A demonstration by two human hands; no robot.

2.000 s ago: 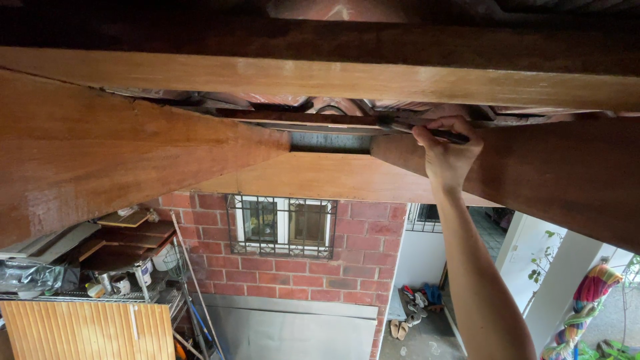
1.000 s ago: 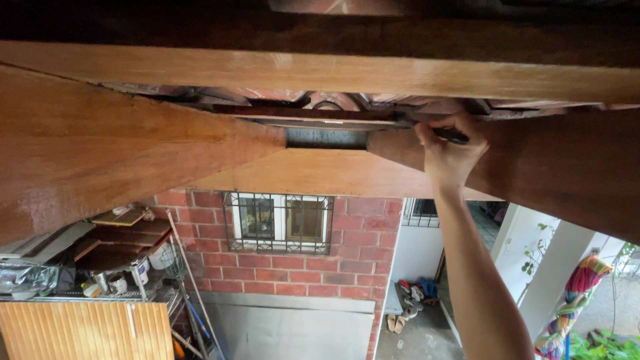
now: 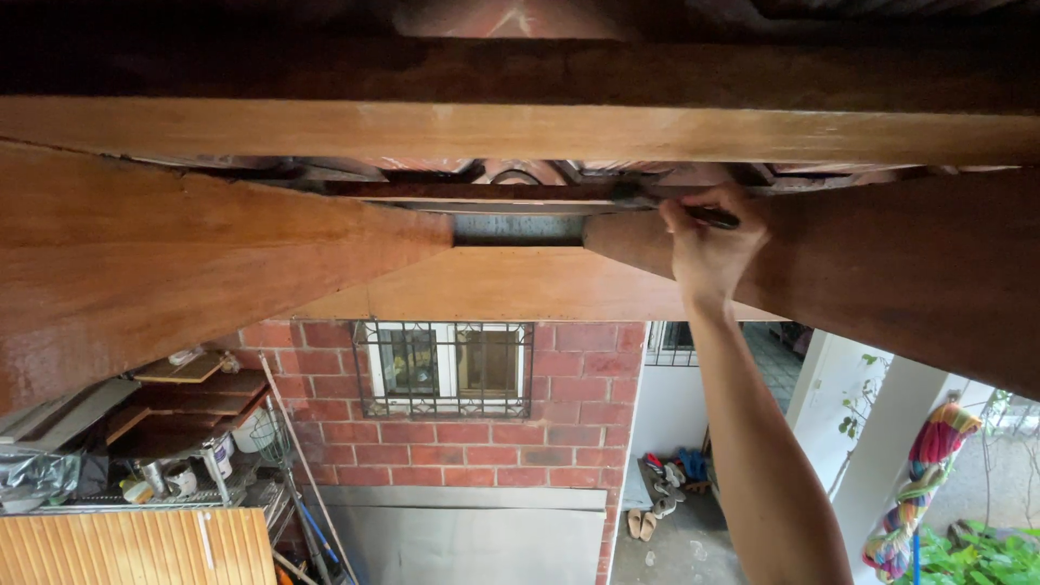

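Observation:
My right hand (image 3: pixel 719 236) is raised at the right of centre, closed around the dark handle of a paintbrush (image 3: pixel 674 207). The brush's dark head points left and lies against or just in front of the right part of a narrow dark wooden batten (image 3: pixel 487 193) under the roof tiles (image 3: pixel 520 172). Whether the bristles touch the batten cannot be told. Nearer to me, a long varnished wooden beam (image 3: pixel 520 130) crosses the view above the hand. Wide wooden boards slope in at the left (image 3: pixel 203 252) and right (image 3: pixel 902 260). My left hand is out of view.
Below stands a red brick wall (image 3: pixel 455 455) with a grilled window (image 3: pixel 447 366). A cluttered metal rack (image 3: pixel 227 491) with boards and containers is at the lower left, poles beside it. Shoes (image 3: pixel 642 524) lie on the floor, and a multicoloured cloth bundle (image 3: pixel 914 496) hangs at the lower right.
My right hand stays raised near the batten, its grip on the brush kept. The brush head has shifted slightly along the batten's right part.

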